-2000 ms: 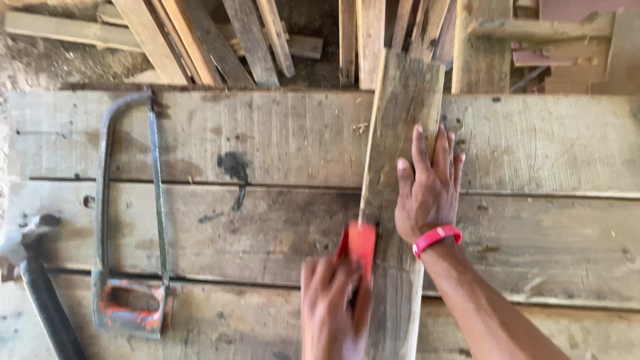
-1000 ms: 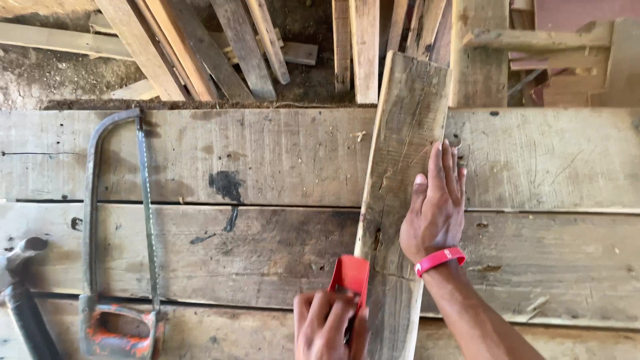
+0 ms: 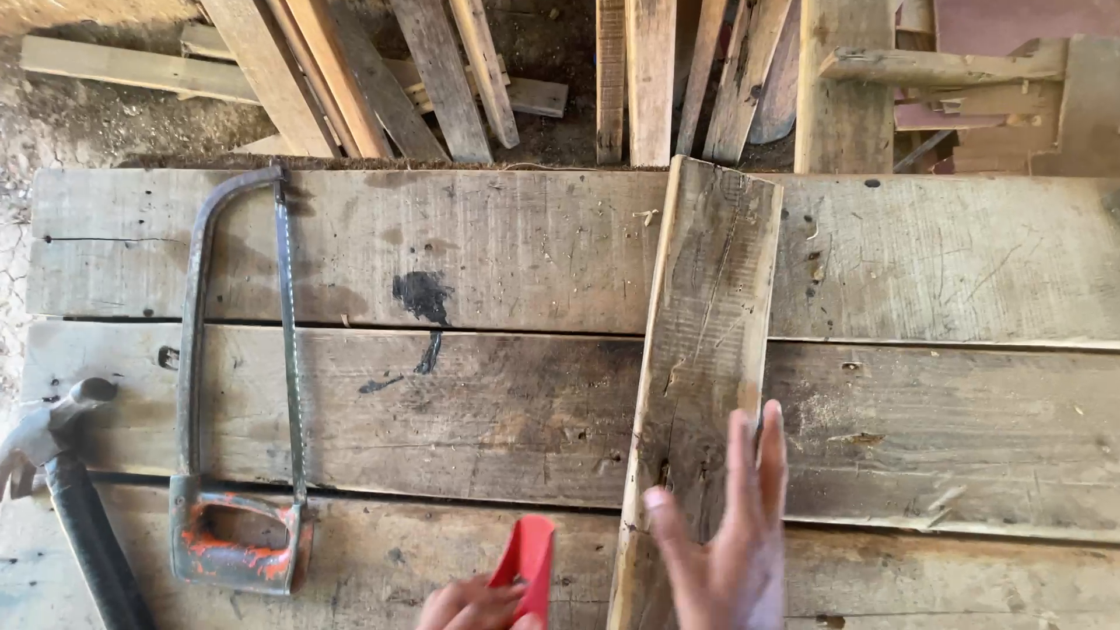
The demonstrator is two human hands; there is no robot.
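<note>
A weathered wooden board (image 3: 713, 289) lies lengthwise across the planks of a wooden workbench (image 3: 525, 245), its far end near the back edge. Spread over the board's right side, my right hand (image 3: 731, 534) has its thumb toward the left and its fingers by the right edge; whether it presses on the wood is hard to tell. At the bottom, left of the board and apart from it, my left hand (image 3: 477, 604) is closed on a red tool (image 3: 529, 564). Only the tool's red upper part shows, so its kind is unclear.
To the left on the bench lies a hacksaw (image 3: 197, 350) with a worn orange-and-grey handle. A claw hammer (image 3: 79, 499) is at the far left edge. Behind the bench, several wooden planks (image 3: 442, 79) stand or lean, and more lie on the ground.
The red tool in my left hand was at the board's left edge and is now away from it, to the left. My right hand has slid nearer along the board, its fingers spread wider.
</note>
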